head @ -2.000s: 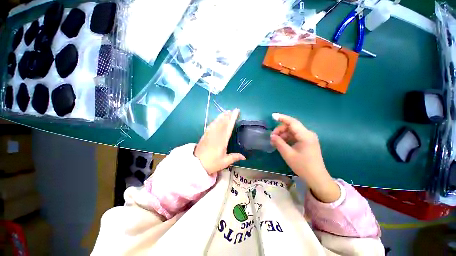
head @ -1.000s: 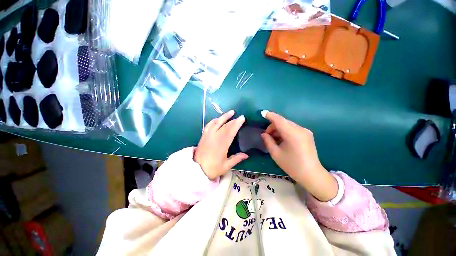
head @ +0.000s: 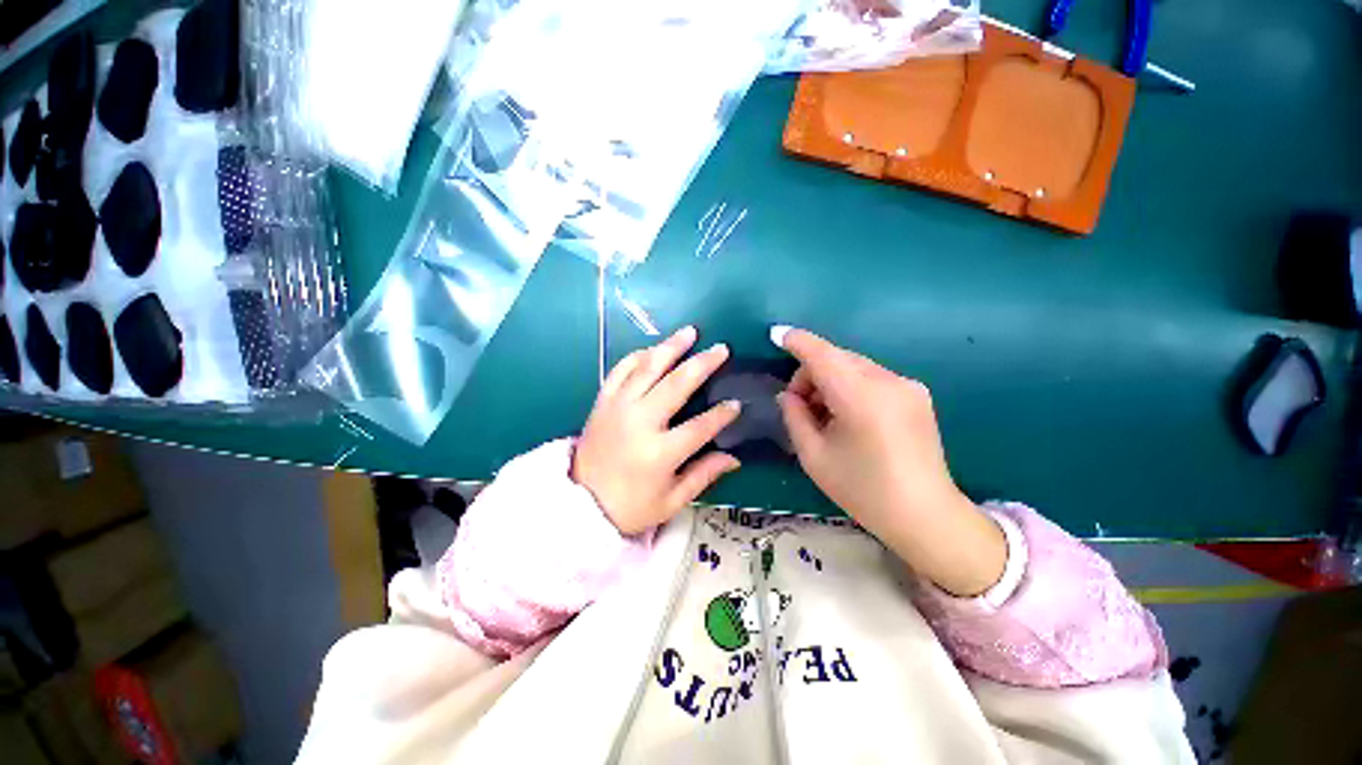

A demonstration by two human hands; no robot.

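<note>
A black housing with a dark grey face [head: 751, 411] lies on the green mat near the bench's front edge, between my hands. My left hand [head: 651, 434] is at its left side, fingers spread, with a fingertip on the grey face. My right hand [head: 866, 434] is at its right side, thumb and index finger pinched together at the housing's right edge. The right index finger or another finger points forward. The fingers hide both sides of the housing. Whether a film is between the right fingertips cannot be seen.
A tray of black housings [head: 194, 284] is at the left. Clear film sheet [head: 433, 307] and white backing [head: 635, 135] lie ahead. An orange fixture [head: 964, 127] and blue-handled pliers [head: 1138, 33] are ahead right. A loose housing [head: 1280, 396] is at the right.
The right hand has moved left and closer to the housing, over its right part. The left fingers have spread and one now touches the face. The view has shifted.
</note>
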